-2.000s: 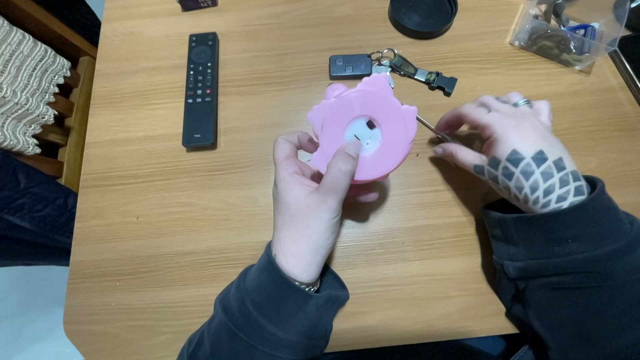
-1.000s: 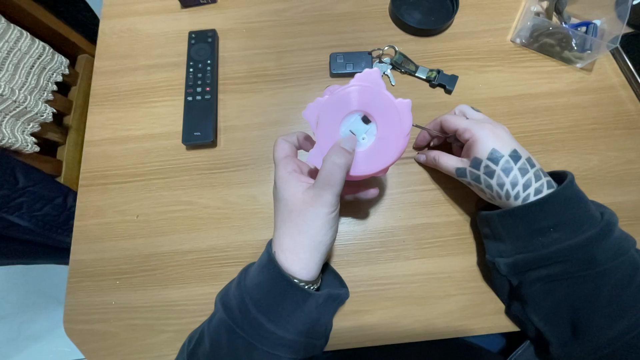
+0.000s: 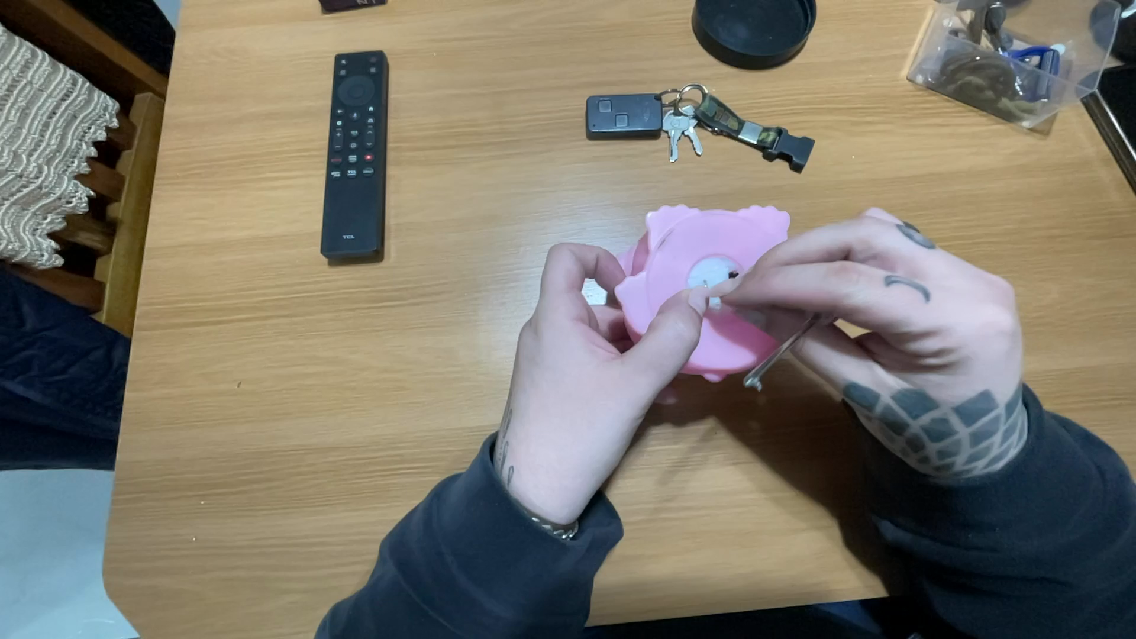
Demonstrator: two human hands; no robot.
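A pink plastic object with a scalloped rim (image 3: 737, 342) is held above the wooden table by my left hand (image 3: 595, 373), its thumb on the front and its fingers behind. A white round part (image 3: 707, 273) shows in the middle of the object. My right hand (image 3: 887, 328) has its thumb and forefinger tips at this white part, close to my left thumb. A thin metal tool (image 3: 781, 352) is tucked in the fingers of my right hand, its tip pointing down and left. Whether the right fingertips pinch something small cannot be seen.
On the wooden table (image 3: 266, 399) lie a black remote control (image 3: 355, 155) at the left and a key fob (image 3: 624, 116) with keys (image 3: 682, 131) and a strap (image 3: 754, 135). Behind are a black round lid (image 3: 754, 31) and a clear plastic box (image 3: 1012, 71) holding small items.
My right hand has moved left from beside the pink object's edge to its white centre. The pink object has turned in my left hand, and the metal tool now points down and left.
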